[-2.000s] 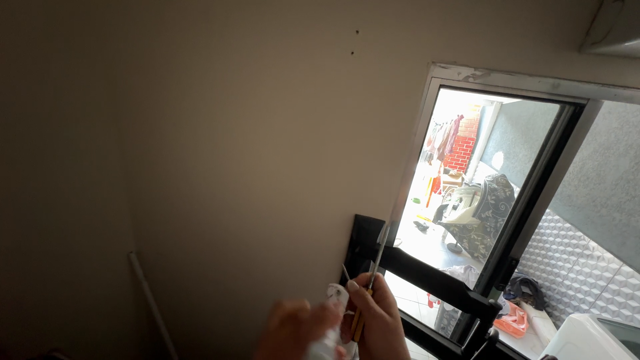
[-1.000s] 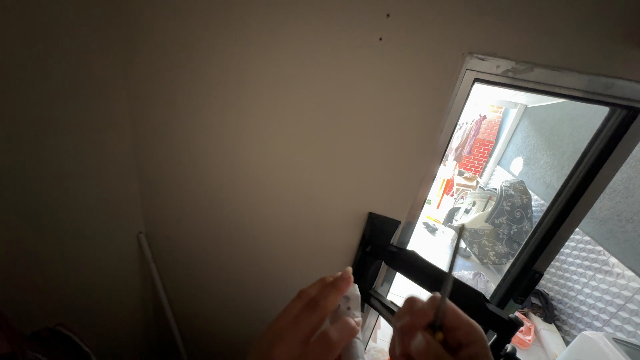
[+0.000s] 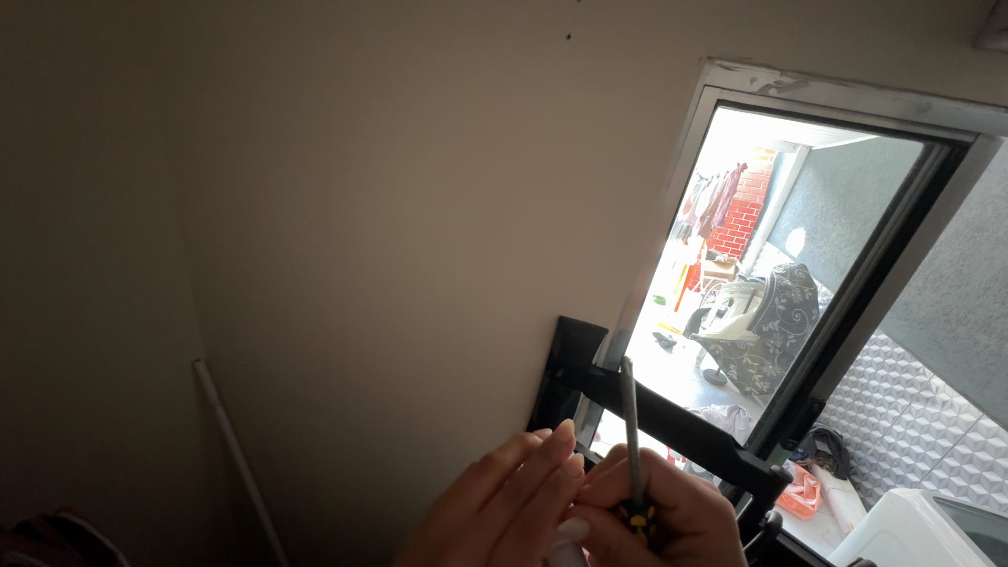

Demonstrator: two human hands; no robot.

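Low in the middle of the head view, my right hand grips a screwdriver by its yellow and black handle, with the metal shaft pointing up. My left hand is just beside it on the left, fingers together and bent around a white object that is mostly hidden. The fingertips of both hands meet or nearly meet; what lies between them cannot be made out. Behind the hands is a black frame of bars, in front of the window's lower left corner.
A plain wall fills the left and middle, with small dark holes near the top. A white pole leans at lower left. On the right is a metal-framed window; beyond it are a patterned stroller, orange bag and white appliance.
My right hand has moved to the right of my left hand with the screwdriver, then back close against it. Two seconds ago the hands overlapped more.
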